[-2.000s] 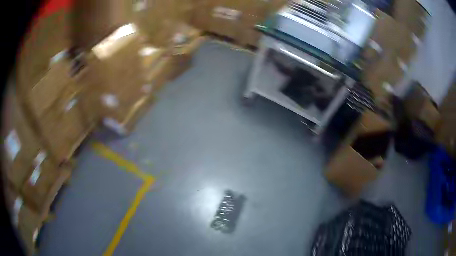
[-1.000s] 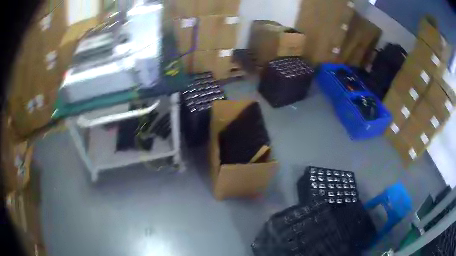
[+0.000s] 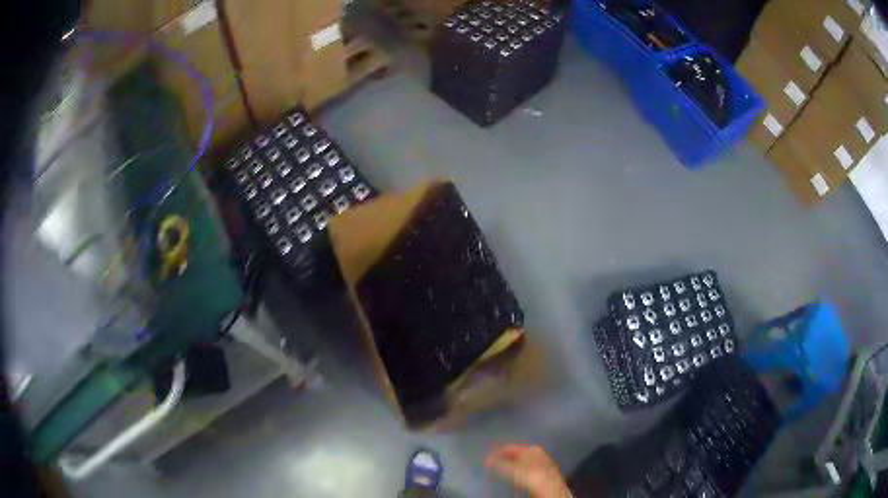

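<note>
My right hand [image 3: 531, 470] shows at the bottom edge, blurred and cut off. It looks empty with the fingers loosely spread, and touches nothing that I can see. My left hand is out of the picture. In front of me, an open brown carton [image 3: 355, 231] holds a block of black trays [image 3: 433, 292]. To its right, a stack of black blister trays [image 3: 677, 326] with pale square marks in its pockets stands low on the floor. Another black ribbed tray stack [image 3: 725, 423] is nearer, at the lower right.
A trolley with a green top [image 3: 195, 253] and white rail is at left. Another filled tray stack [image 3: 297, 185] stands behind the carton, a black stack [image 3: 499, 63] farther back. Blue crates [image 3: 696, 107], labelled cartons [image 3: 808, 88] and a blue stool [image 3: 803, 350] are at right. My shoe [image 3: 424, 469] shows below.
The view has swung right and moved closer to the open carton and tray stacks. The trolley has shifted to the left edge. My right hand and shoe have come into view.
</note>
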